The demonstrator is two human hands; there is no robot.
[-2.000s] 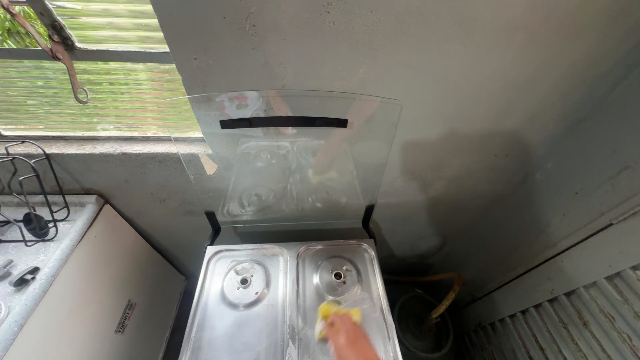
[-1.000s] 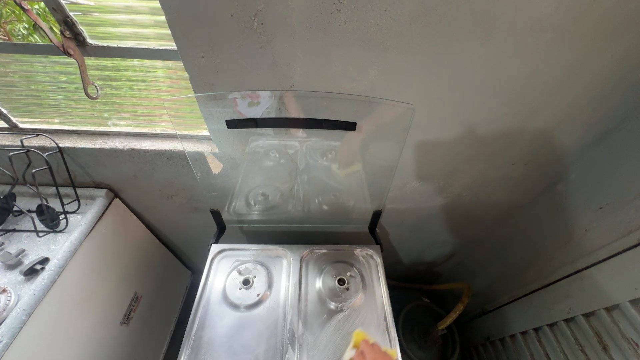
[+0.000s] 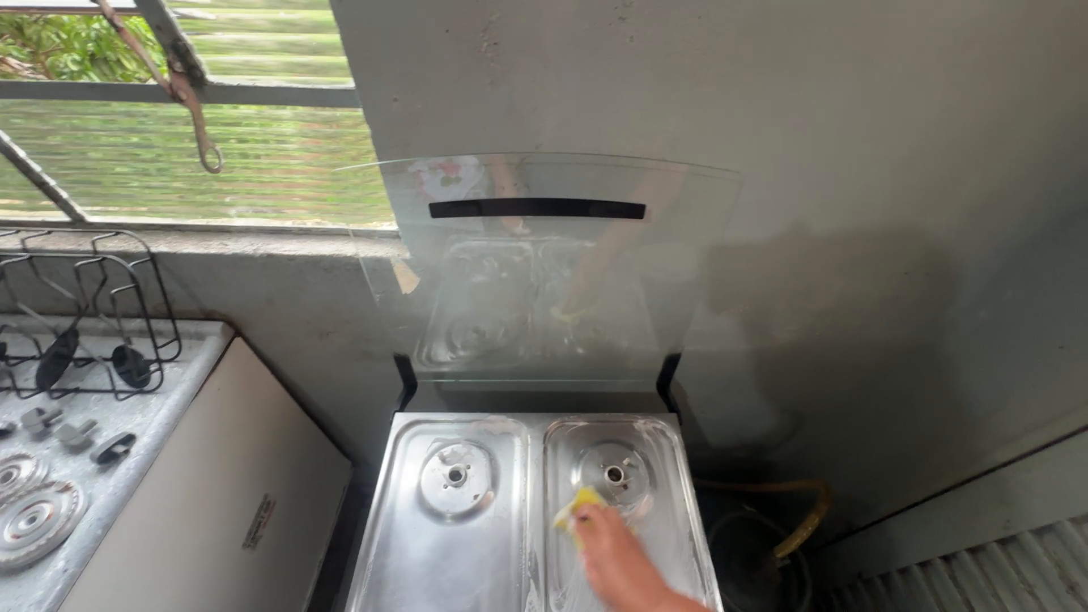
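My right hand (image 3: 616,552) grips a yellow sponge (image 3: 578,510) and presses it on the right half of a stainless steel stove top (image 3: 463,544), just in front of the rear right burner opening (image 3: 614,474). Whitish streaks of suds show on the metal around it. The rear left burner opening (image 3: 456,474) is uncovered too. Behind the steel top, the glass stove lid (image 3: 544,289) with its black handle strip (image 3: 537,208) stands raised and mirrors the top and an arm. My left hand is out of view.
At left, a speckled countertop (image 3: 183,374) holds black wire pan grates (image 3: 127,280), stove knobs (image 3: 115,448) and burner parts (image 3: 34,518). A gas cylinder (image 3: 748,552) with a yellowish hose (image 3: 803,527) stands on the floor at right. A louvred window (image 3: 280,161) is at upper left.
My right hand and the sponge have moved from the front part of the steel top back toward the rear right burner opening. The lid has stayed raised.
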